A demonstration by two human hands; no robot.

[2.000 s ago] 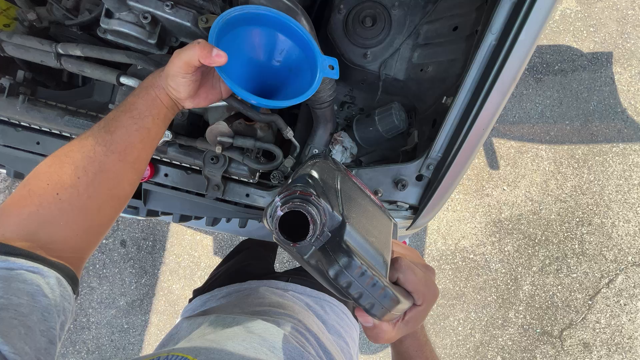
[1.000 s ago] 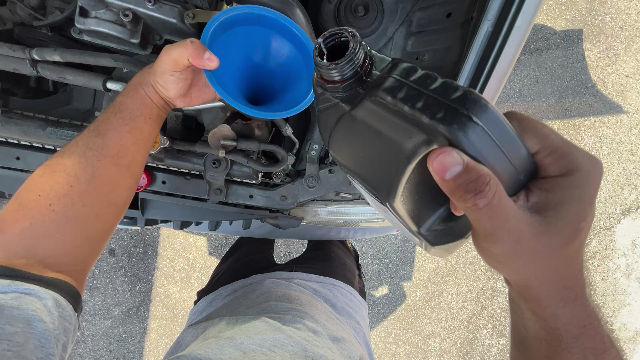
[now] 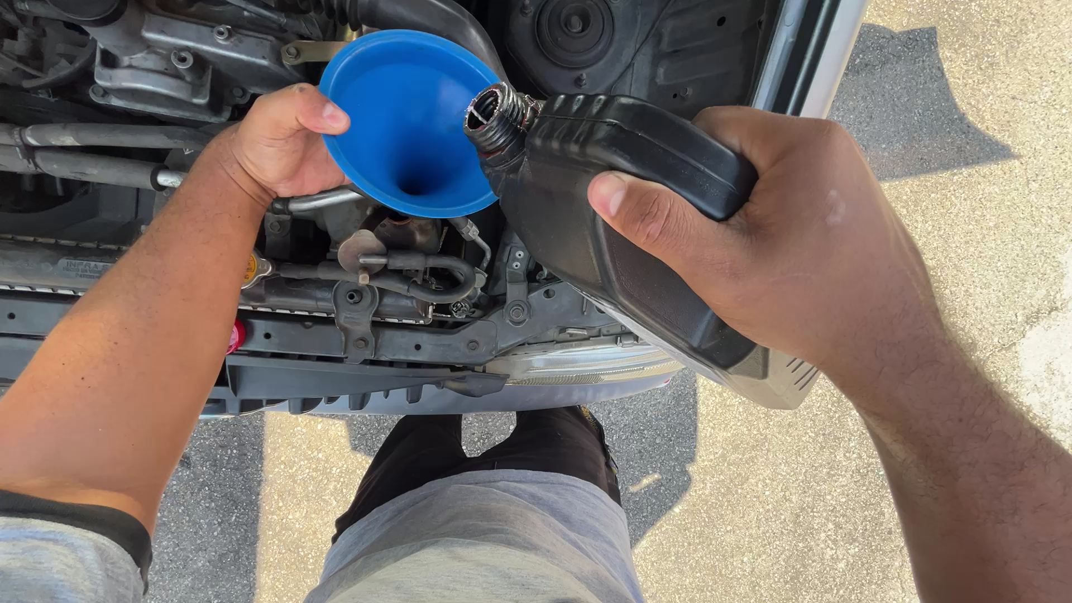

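My left hand [image 3: 293, 138] grips the left rim of a blue plastic funnel [image 3: 410, 109], its wide mouth facing me above the engine bay. The funnel's spout is hidden beneath it. At the right, my right hand [image 3: 779, 226] is closed around the handle of a black plastic motor oil jug [image 3: 578, 201]. The jug leans toward the funnel, and its uncapped threaded neck [image 3: 498, 121] overlaps the funnel's right rim in view; whether they touch I cannot tell. No stream of liquid shows at the neck.
Metal engine parts [image 3: 180, 59] and hoses fill the upper left. Along the front run the radiator [image 3: 67, 268], its yellow-marked cap [image 3: 254, 270] and a headlight [image 3: 586, 364]. The fender edge [image 3: 816, 59] rises at the upper right, with pavement [image 3: 754, 486] beyond and below.
The jug, low beside the headlight two seconds ago, has come up to the funnel's right side, and its neck has moved left over the rim. My left hand still holds the funnel.
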